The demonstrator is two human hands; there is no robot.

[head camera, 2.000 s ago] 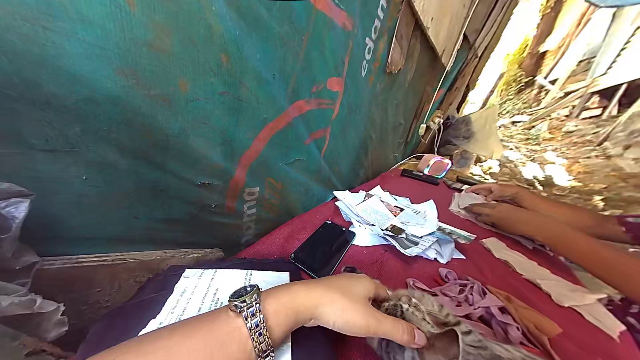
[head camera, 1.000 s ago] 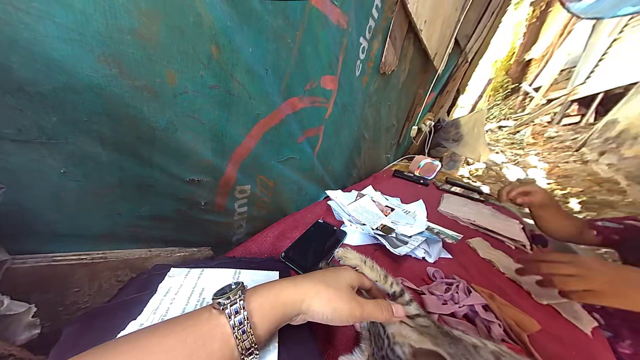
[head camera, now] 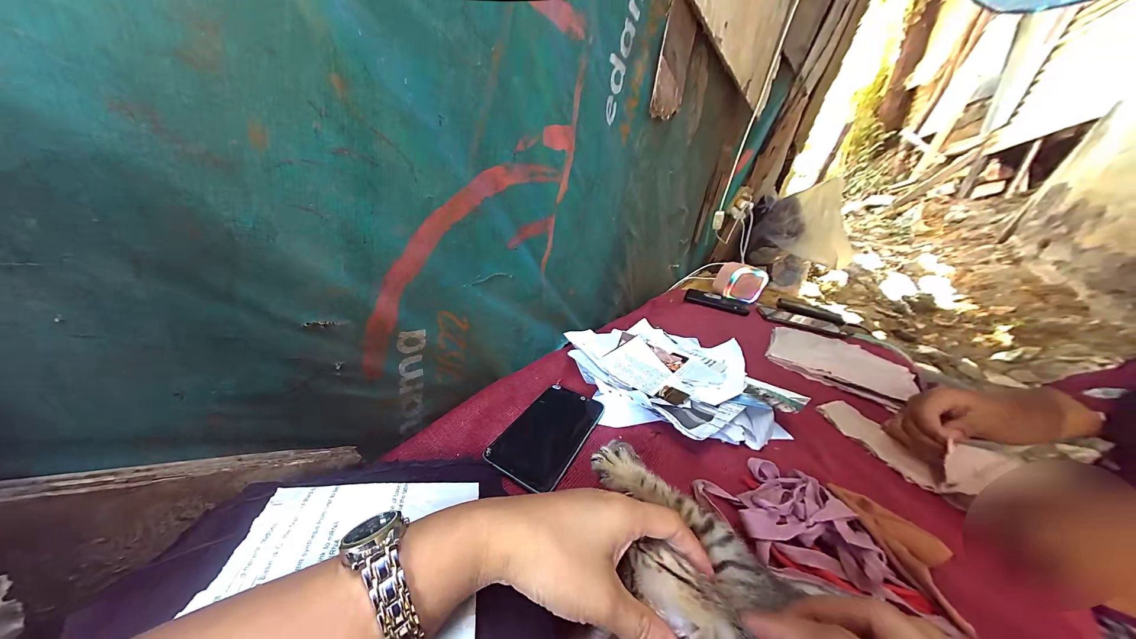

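A striped tabby cat [head camera: 710,555] lies at the bottom centre, one paw stretched toward a black smartphone [head camera: 546,437]. My left hand [head camera: 581,550], with a metal-band wristwatch [head camera: 377,559] on the wrist, curls its thumb and fingers around part of the cat's striped body. Low at the frame edge, my right hand [head camera: 839,619] rests against the cat's other side; its fingertips are partly hidden. Under my left forearm lies a printed sheet of paper [head camera: 302,519] on dark cloth. Mauve cloth strips [head camera: 799,515] lie just beyond the cat.
Torn papers [head camera: 683,373] are piled on the red cloth [head camera: 479,408] by the green tarpaulin wall [head camera: 222,222]. A pink speaker [head camera: 741,282] and phones [head camera: 803,319] sit at the far end. At right, another person's hand [head camera: 958,422] holds beige cloth [head camera: 887,448].
My right hand has come into view at the bottom beside the cat. The other person's hand has moved onto the beige cloth. More of the cat's outstretched leg shows than two seconds ago.
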